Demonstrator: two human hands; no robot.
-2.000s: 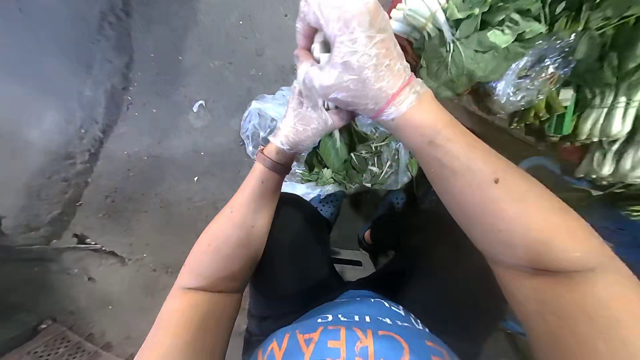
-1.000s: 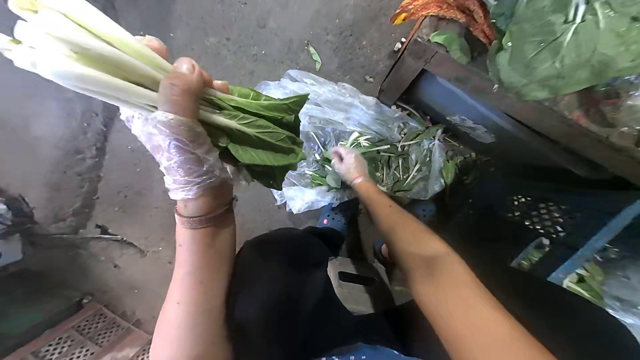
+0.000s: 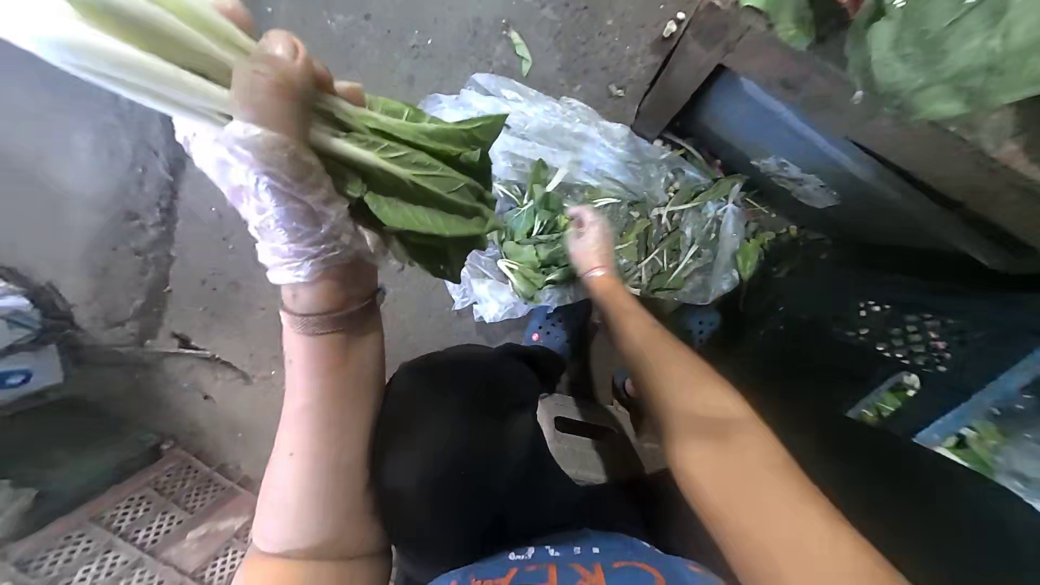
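Observation:
My left hand (image 3: 280, 154), in a torn clear plastic glove with bare fingertips, grips a bunch of leafy greens (image 3: 422, 175) by its pale stalks. The white ends point to the upper left, the leaves to the right. My right hand (image 3: 591, 241) is down at the loose leaves and stems (image 3: 532, 248) on a clear plastic bag (image 3: 552, 122) spread on the ground. Its fingers are blurred and partly hidden, so whether they hold a leaf cannot be told.
A blue-sided bin or stand with a brown edge (image 3: 800, 85) is at the upper right, large leaves (image 3: 955, 57) above it. A dark plastic crate (image 3: 902, 333) stands at the right. A reddish perforated crate (image 3: 146, 520) lies at the lower left. My blue shoe (image 3: 550, 329) is beside the bag.
Two seconds ago both hands were together at the top. Since then they have parted: the left holds the greens up at the left, the right is down at the leaves on the bag. The view has shifted.

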